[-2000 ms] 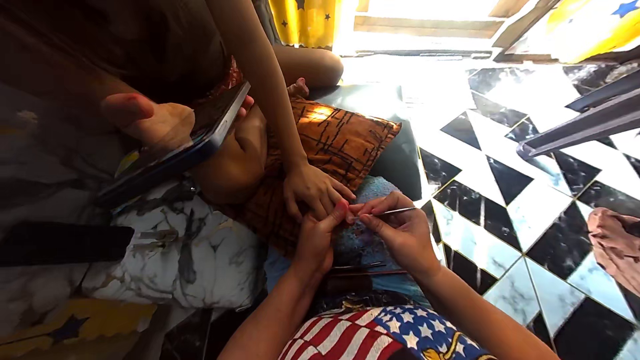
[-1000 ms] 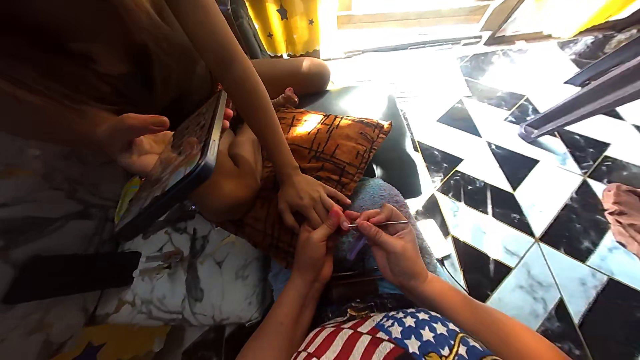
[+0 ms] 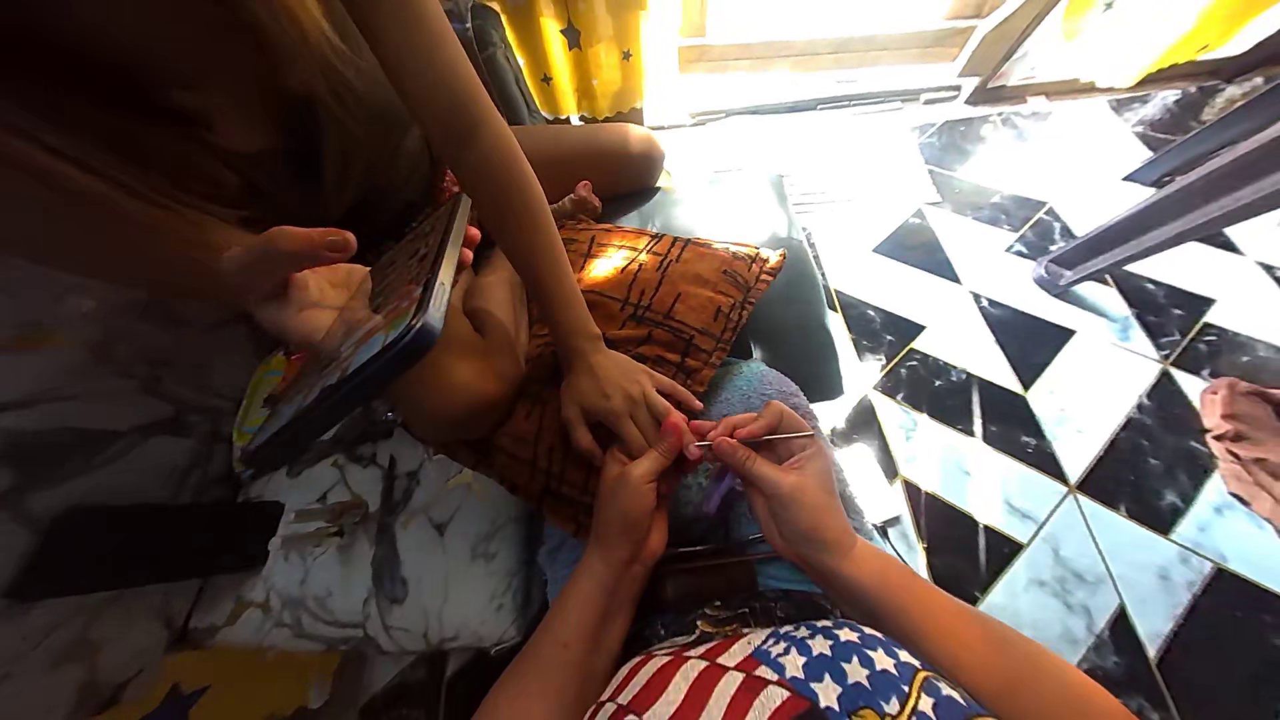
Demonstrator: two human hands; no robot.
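Note:
Another person's hand (image 3: 615, 395) lies palm down over an orange cushion with black lines (image 3: 665, 290). My left hand (image 3: 640, 480) grips a finger of that hand between thumb and fingers. In my right hand (image 3: 790, 480) is a thin metal stick-like tool (image 3: 770, 437), pinched between thumb and fingers, its tip at the held fingertip. A fluffy blue-grey towel (image 3: 760, 385) lies under and beside my hands. The other person's other hand (image 3: 310, 285) is at a large phone or tablet (image 3: 370, 340) tilted on the left.
A dark flat object (image 3: 145, 545) lies on the marble-patterned surface at the left. Dark furniture legs (image 3: 1160, 200) reach in at the upper right over the black-and-white tiled floor (image 3: 1020, 430). A brownish-pink cloth-like thing (image 3: 1245, 440) is at the right edge. Yellow curtains (image 3: 580, 60) hang at the back.
The other person's hand at the tablet and the tablet itself have shifted a little. My hands stay together at the held finger, with small movements of the tool.

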